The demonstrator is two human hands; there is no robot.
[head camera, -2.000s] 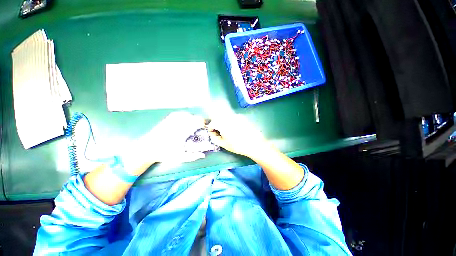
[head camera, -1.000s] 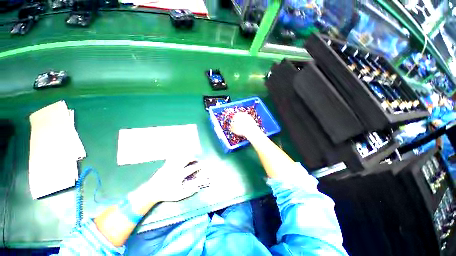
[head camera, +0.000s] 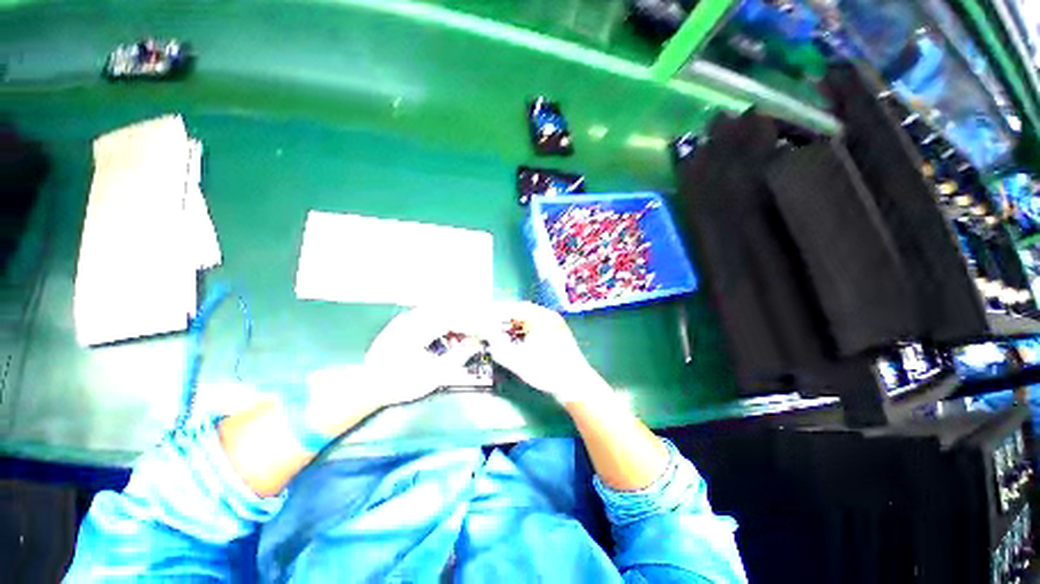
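Observation:
My left hand [head camera: 413,348], pale in the glare, holds a small dark circuit board [head camera: 477,367] over the near edge of the bench. My right hand [head camera: 542,348] is beside it, its fingertips close together at the board's right side with a tiny reddish-orange part [head camera: 517,330] at them. Glare hides the exact contact. A blue bin [head camera: 677,274] with a heap of small red, white and dark parts stands to the right beyond my right hand.
A white sheet [head camera: 393,260] lies behind my hands. Stacked beige sheets [head camera: 137,234] and a blue coiled cord [head camera: 197,354] are at left. Black units [head camera: 549,126] lie behind the bin. A thin silvery stick [head camera: 684,334] lies right of it. Black foam trays [head camera: 827,217] stand at right.
My right hand has left the parts bin and come back to the board at my left hand. The view has shifted, so the bench things appear higher and further right.

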